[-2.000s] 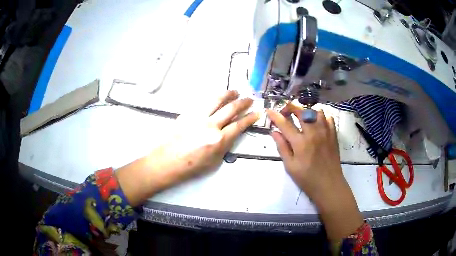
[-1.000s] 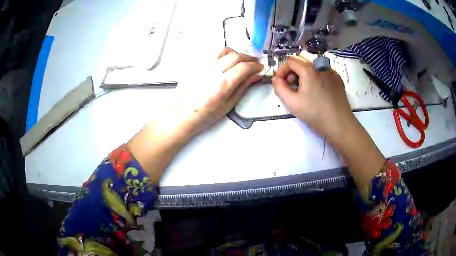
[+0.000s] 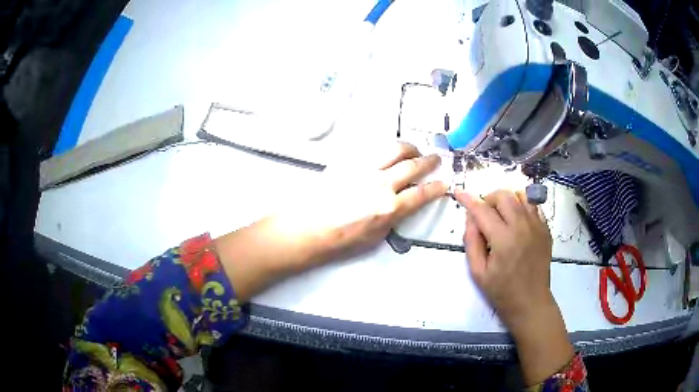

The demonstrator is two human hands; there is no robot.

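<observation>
My left hand [image 3: 368,203] lies flat, palm down, left of the needle area, washed out by glare, its fingertips near the presser foot [image 3: 460,162]. My right hand [image 3: 512,249] is just right of it, index fingertip down beside the left fingertips. Whatever lies under the fingertips is too bright and small to tell. A pale strip with a dark edge [image 3: 257,138] runs from the left toward my left hand. A khaki-grey strip [image 3: 115,147] lies further left, joined to it by a thin thread. The sewing machine head [image 3: 521,61] stands over the fingertips.
Scissors with red handles [image 3: 622,285] lie at the right. A striped navy-and-white cloth [image 3: 609,200] is bunched under the machine arm. A ruler scale [image 3: 368,341] runs along the table's front edge. Blue tape [image 3: 93,86] marks the table's left end. A small grey tab [image 3: 397,242] sits below my left hand.
The camera view has shifted. My right fingers, pinched together beside the needle a second ago, are now straighter, with the index fingertip down. My left fingers are more spread. The strips still trail left.
</observation>
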